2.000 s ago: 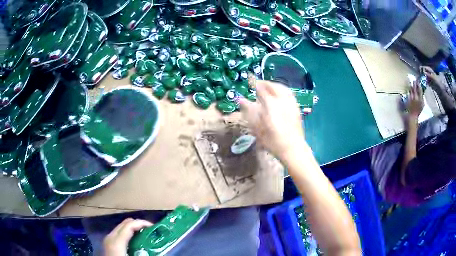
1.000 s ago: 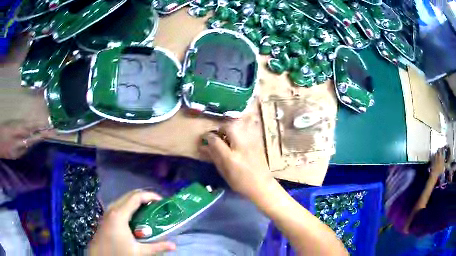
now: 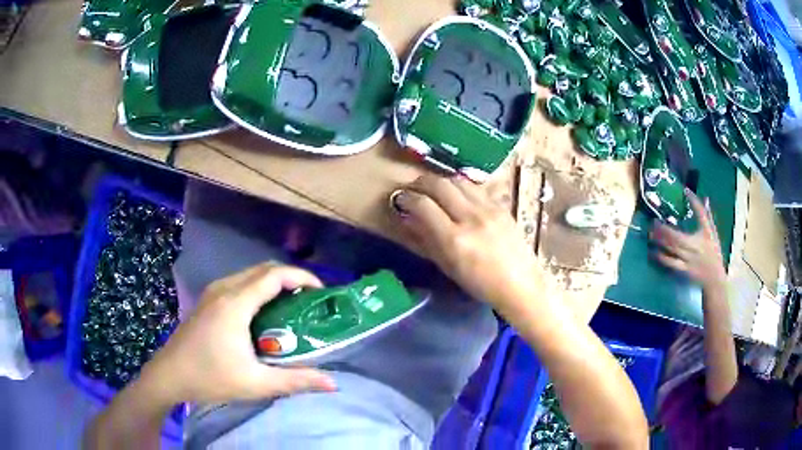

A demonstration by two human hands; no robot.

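Observation:
My left hand (image 3: 233, 338) grips a green car body moulding (image 3: 339, 316) by its lamp end, over my lap. Its pale rim faces down and its red-orange lamp shows near my fingers. My right hand (image 3: 457, 224) rests palm down on the tan cardboard (image 3: 290, 180), close to the bench's front edge, fingers curled. A small dark, ring-like spot shows at its fingertips; I cannot tell whether it holds something. Two green bodies (image 3: 308, 75) with dark recesses lie just beyond it. The glue board (image 3: 576, 250) with a white oval dish (image 3: 589, 215) is to its right.
Small green parts (image 3: 589, 79) are heaped at the back. More bodies lie at left and back right. One body (image 3: 666, 167) lies right of the glue board, with another person's hand (image 3: 690, 246) beside it. Blue bins (image 3: 75, 352) of small parts stand below the bench on both sides.
My right hand has gone from the small-parts heap down to the cardboard's front edge. The view has swung left. The other person's hand now reaches toward the right-hand body. My left hand keeps its body.

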